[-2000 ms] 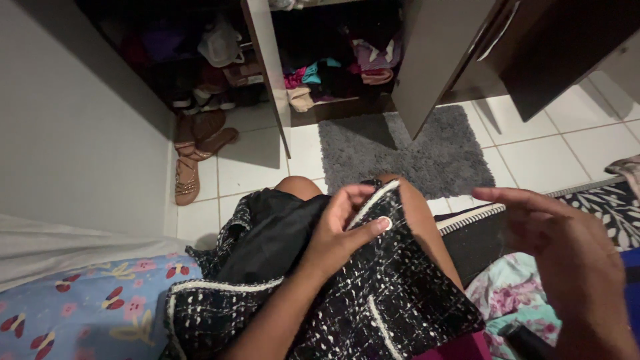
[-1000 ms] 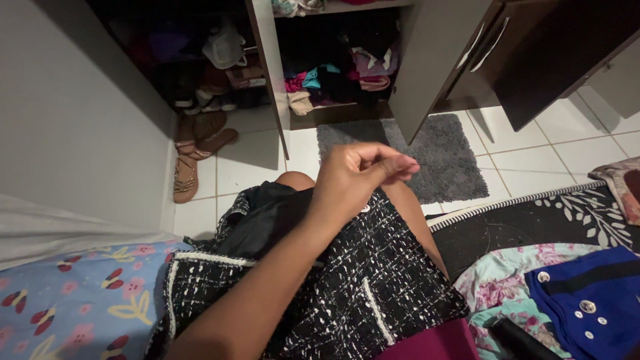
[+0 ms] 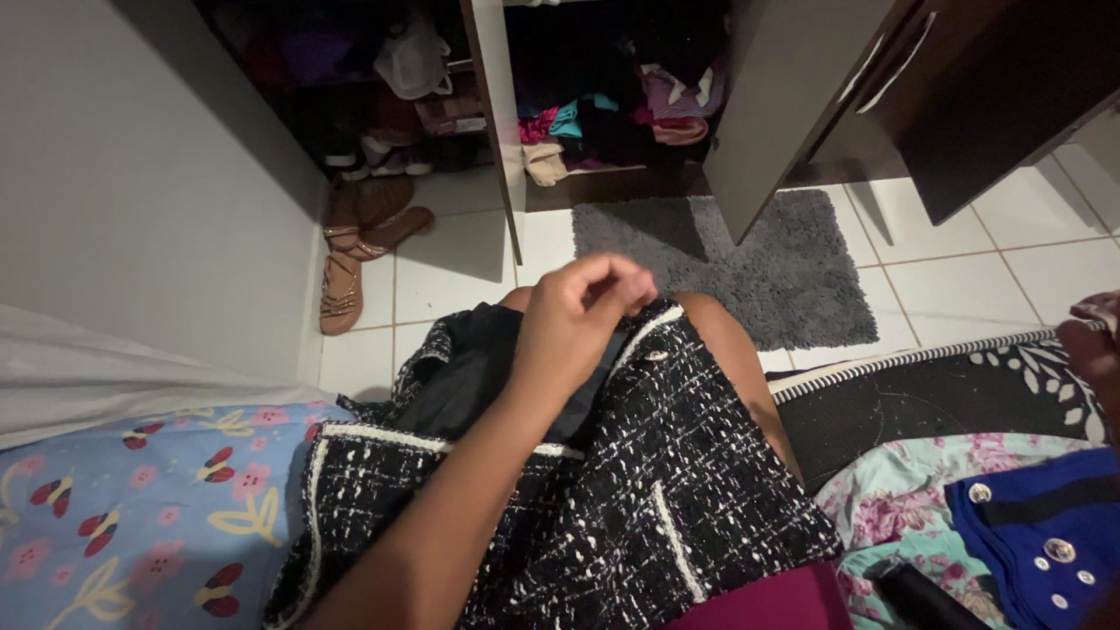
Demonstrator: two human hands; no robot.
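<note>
A black-and-white tweed garment [image 3: 700, 455] with white trim and a dark lining [image 3: 464, 385] lies across my lap. Just above its trimmed edge is my left hand [image 3: 586, 306], fingers curled and their tips together; whether something small is between them cannot be told. A round button [image 3: 655, 355] shows on the tweed near that hand. My right hand [image 3: 1094, 341] is only partly in view at the right edge, dark and cut off, near a pinkish cloth [image 3: 1098, 306]; its grip cannot be made out.
A floral cloth [image 3: 910, 490] and a blue garment with silvery buttons [image 3: 1032, 525] lie at right beside a black item [image 3: 936, 599]. Blue patterned bedding [image 3: 166, 499] is at left. Ahead are a grey shaggy rug [image 3: 787, 271], brown sandals [image 3: 341, 293] and an open wardrobe door [image 3: 779, 105].
My right hand has moved from over the garment to the far right edge. My left hand has let go of the trimmed edge it touched two seconds ago and is now curled above it.
</note>
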